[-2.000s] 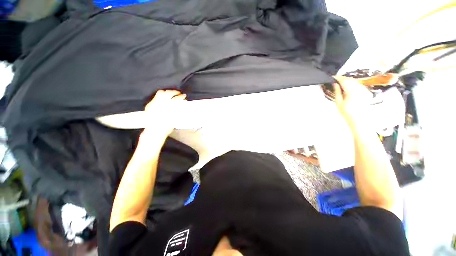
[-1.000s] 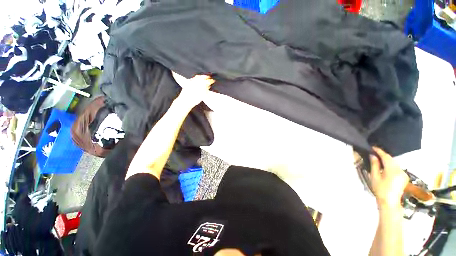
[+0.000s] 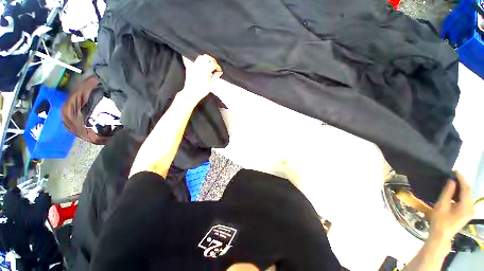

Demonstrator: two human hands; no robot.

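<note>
A large dark grey garment [image 3: 318, 58] lies over the white padded board [image 3: 297, 132] and bunches down past the board's left end. Its near edge runs straight between my hands. My left hand [image 3: 202, 71] grips the edge near the board's left end. My right hand [image 3: 452, 204] pinches the edge at the far right, beside the steam iron. The iron [image 3: 407, 206] is partly hidden by the cloth and my right hand.
A brown sack [image 3: 79, 108] with black and white cloth and a blue crate [image 3: 50, 127] stand on the left floor. A red object [image 3: 63, 213] lies below them. Another blue crate [image 3: 472, 50] is at the top right. Black and white pieces [image 3: 82, 18] heap at the top left.
The view has turned and shifted towards the board's right end. My right hand has moved further right with the garment edge, which now partly covers the iron. My left hand still grips the edge.
</note>
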